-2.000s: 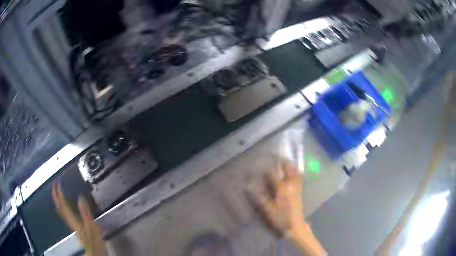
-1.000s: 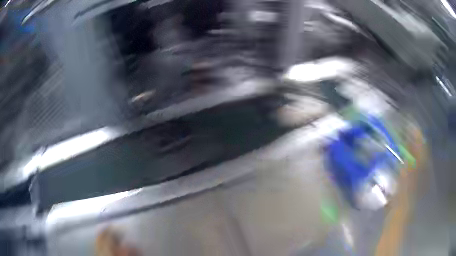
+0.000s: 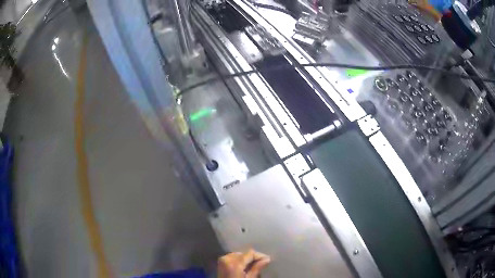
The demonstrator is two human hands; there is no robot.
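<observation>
My left hand (image 3: 242, 264) is at the bottom edge, over the near end of the smooth metal worktop (image 3: 271, 217). Its fingers are curled, the rest is cut off, and no held object can be made out. A bit of blue sleeve (image 3: 173, 273) shows left of it. My right hand is not in view. The green conveyor belt (image 3: 374, 201) runs beside the worktop. No carrier fixture lies on its visible stretch.
A silver side rail (image 3: 342, 225) separates worktop and belt. Beyond lies a darker conveyor section (image 3: 298, 98) with a cable across it. A clear tray with rows of round parts (image 3: 418, 108) is right. Grey floor with a yellow line (image 3: 81, 157) is left.
The view has swung left along the line. The blue bin and the carrier fixtures on the belt have left the picture. My right hand, seen two seconds ago, is out of view.
</observation>
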